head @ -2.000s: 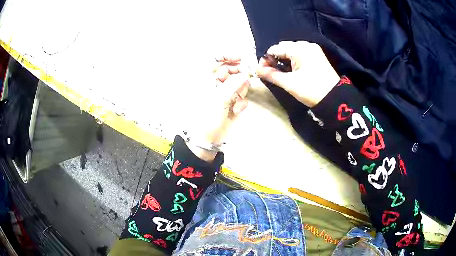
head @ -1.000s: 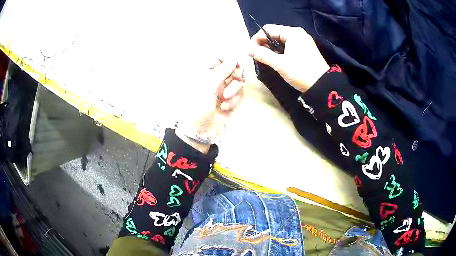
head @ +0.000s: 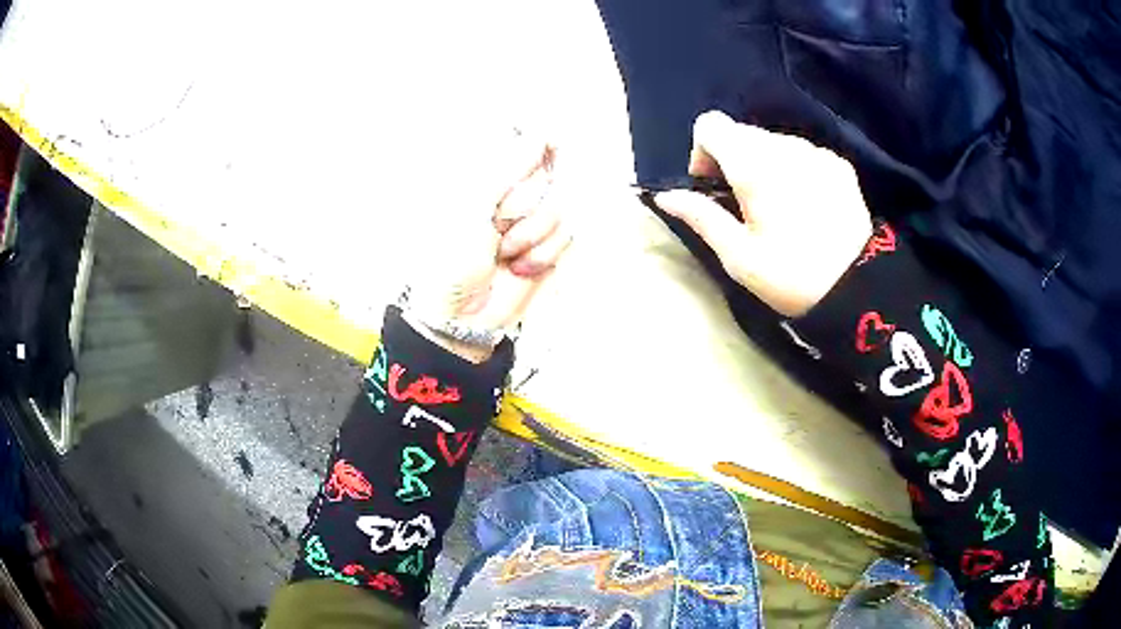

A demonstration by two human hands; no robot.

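The dark navy jacket (head: 707,62) lies across the right side of the table, with wrinkled, shinier cloth at the upper right. My right hand (head: 787,209) is over the jacket's left edge and holds small dark thread snips (head: 713,189), their thin tip pointing left. My left hand (head: 523,234) is raised over the white table, left of the jacket and apart from it. Its fingers are curled in and the fingertips are close together. I see nothing in it, but glare washes out the hand, and a fine thread there could not be told.
The white worktable (head: 307,148) has a curved, worn yellow edge (head: 307,322) with thread bits on it. My denim-covered lap (head: 615,541) is against the near edge. Grey littered floor (head: 246,455) shows at lower left, with dark items beyond it.
My hands have moved apart. My right hand with the snips has shifted right and down since one second ago. My left hand has moved slightly left, its fingers more curled. The jacket has hardly moved.
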